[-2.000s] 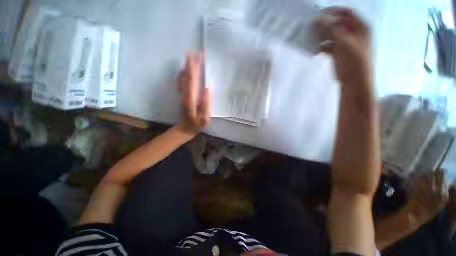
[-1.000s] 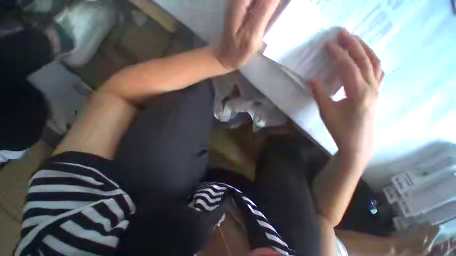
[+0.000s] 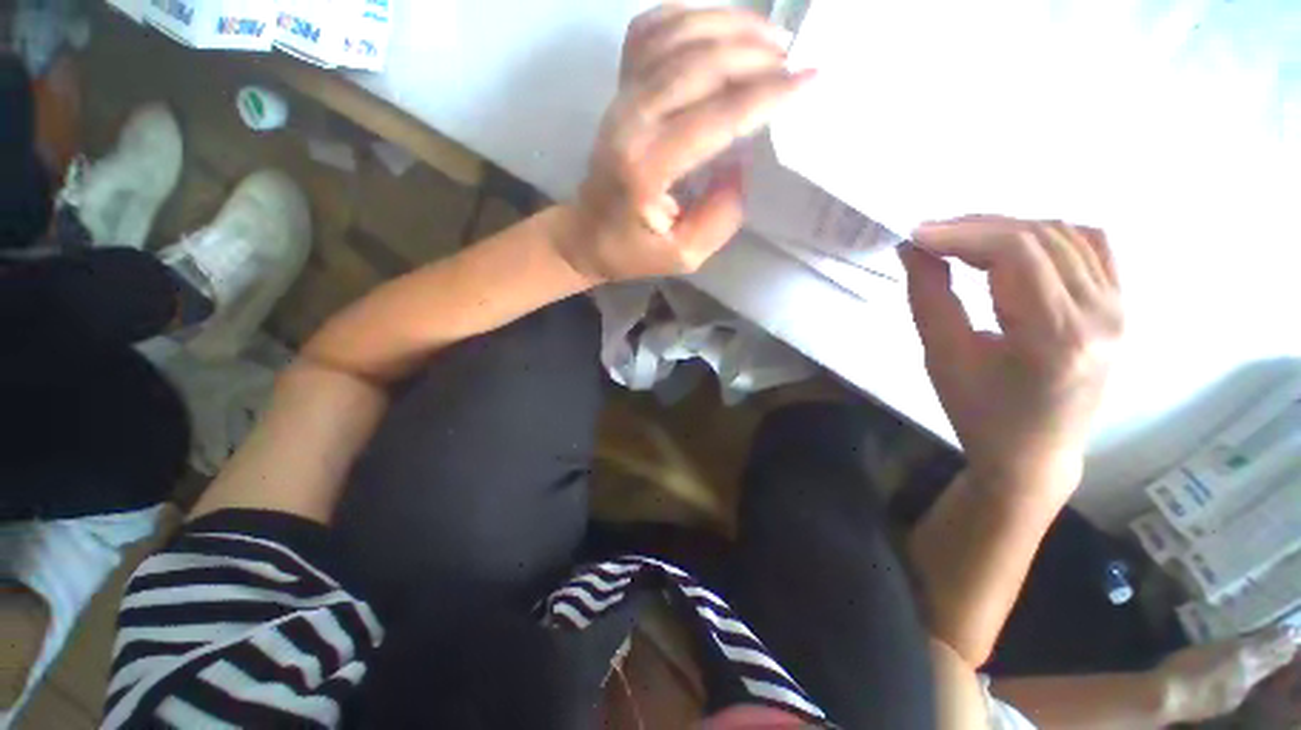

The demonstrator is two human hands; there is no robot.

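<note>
A thin printed leaflet [image 3: 842, 225] lies at the near edge of the white table, its near side lifted. My right hand [image 3: 1020, 314] pinches the leaflet's corner between thumb and index finger. My left hand [image 3: 678, 150] is at the leaflet's left side, with fingers curled and its thumb near the table edge; whether it grips the paper is hidden by the fingers. The leaflet's upper part is washed out by glare.
White product boxes [image 3: 307, 26] stand at the table's upper left. More boxes [image 3: 1227, 478] are at the right edge, near another person's hand [image 3: 1227, 677]. A crumpled plastic bag [image 3: 699, 342] is below the table edge. A small cylinder [image 3: 261, 107] and another person's shoes [image 3: 250, 235] are at left.
The camera view has shifted since the earliest frame. My right hand has come down from the far side and closed its fingertips on the leaflet's corner. My left hand's fingers have curled.
</note>
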